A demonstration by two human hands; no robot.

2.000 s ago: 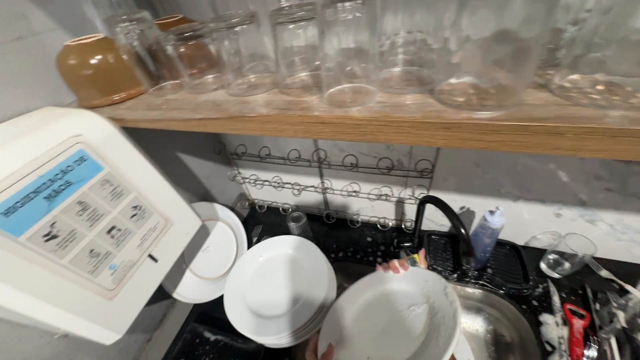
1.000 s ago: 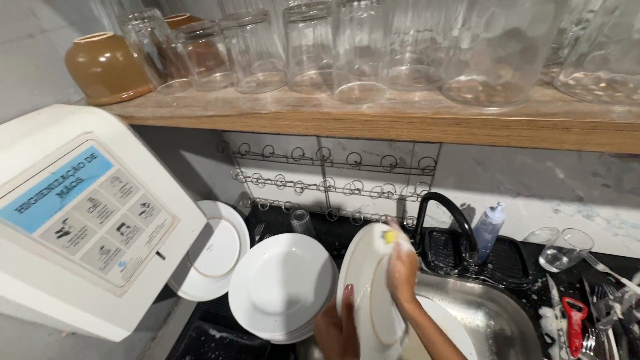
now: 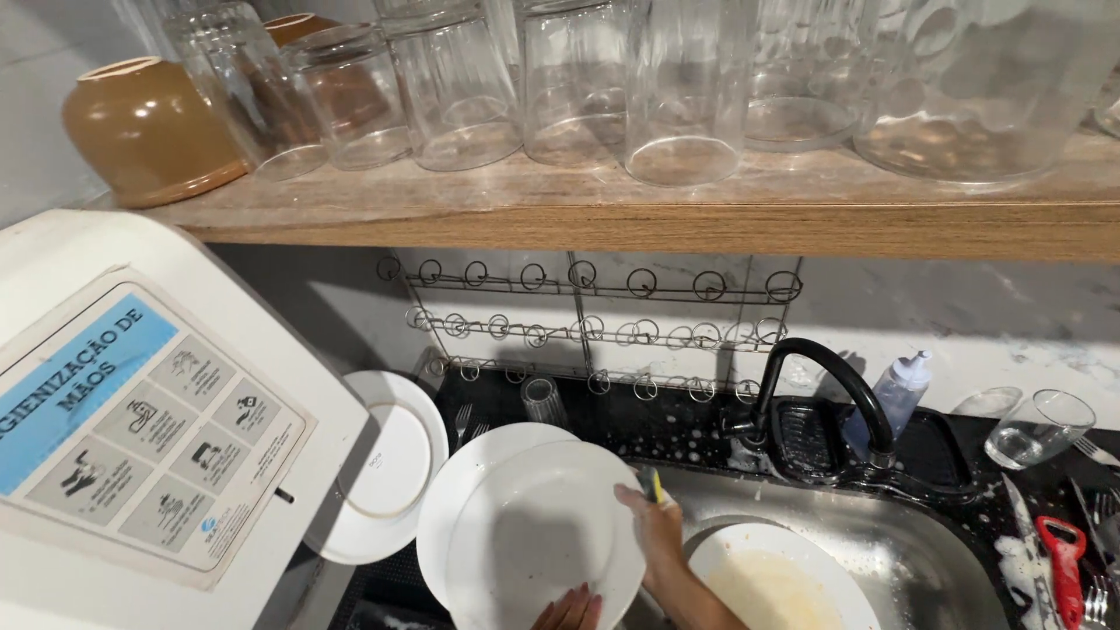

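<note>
A white plate (image 3: 547,525) lies over, or just above, other white plates left of the sink. The fingers of my left hand (image 3: 573,610) are on its lower edge. At its right rim is my right hand (image 3: 656,529), with a yellow and dark sponge (image 3: 653,484) between its fingers; whether this hand also grips the rim is unclear. Another white plate (image 3: 783,577) with a yellowish wet residue rests in the steel sink (image 3: 919,542). A further plate (image 3: 385,472) leans upside down or on edge at the left, its underside showing.
A wooden shelf (image 3: 612,223) with glasses and a brown bowl (image 3: 153,131) crosses above. A black faucet (image 3: 822,350), squeeze bottle (image 3: 888,402) and glass (image 3: 1041,429) stand behind the sink. Knives, forks and a red-handled tool (image 3: 1061,569) lie right. A white dispenser (image 3: 175,262) juts in left.
The hands have moved left from over the sink. The plate, tilted on edge a second ago, now faces up over the plates at the left.
</note>
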